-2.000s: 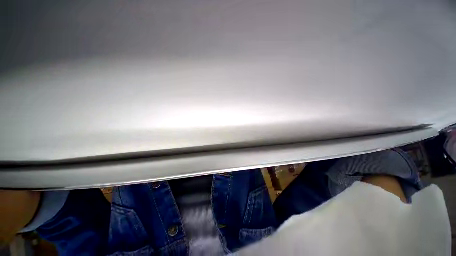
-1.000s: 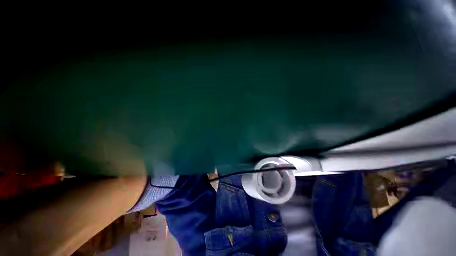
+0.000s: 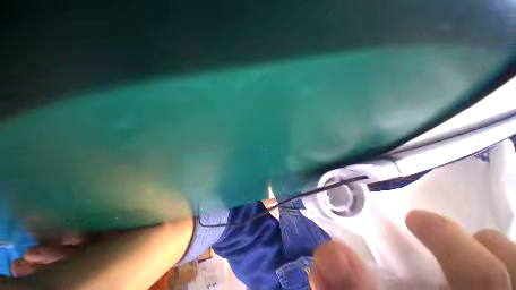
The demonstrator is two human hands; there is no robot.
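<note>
My right hand (image 3: pixel 390 249) is large and blurred at the lower right. Its thumb and fingers are apart in front of a white sheet-like piece (image 3: pixel 481 187), with nothing clearly gripped. My left forearm runs from a light blue cuff to the lower left edge. Blurred fingers, seemingly of my left hand (image 3: pixel 51 257), show near a bright blue thing (image 3: pixel 10 241) at the left edge; what they hold cannot be told. A white ring-shaped part (image 3: pixel 342 198) sits below centre, with a thin dark wire (image 3: pixel 294 196) running left from it.
A blurred green surface (image 3: pixel 237 130) fills the upper and middle view, very near the camera. A curved white band (image 3: pixel 452 141) runs along the right. Below are a blue denim jacket (image 3: pixel 302 226) and a box-like pale object (image 3: pixel 212 272).
The green surface is brighter. The white ring has shifted right and slightly up in view. My right hand's fingers have come into view, and more of the white sheet shows.
</note>
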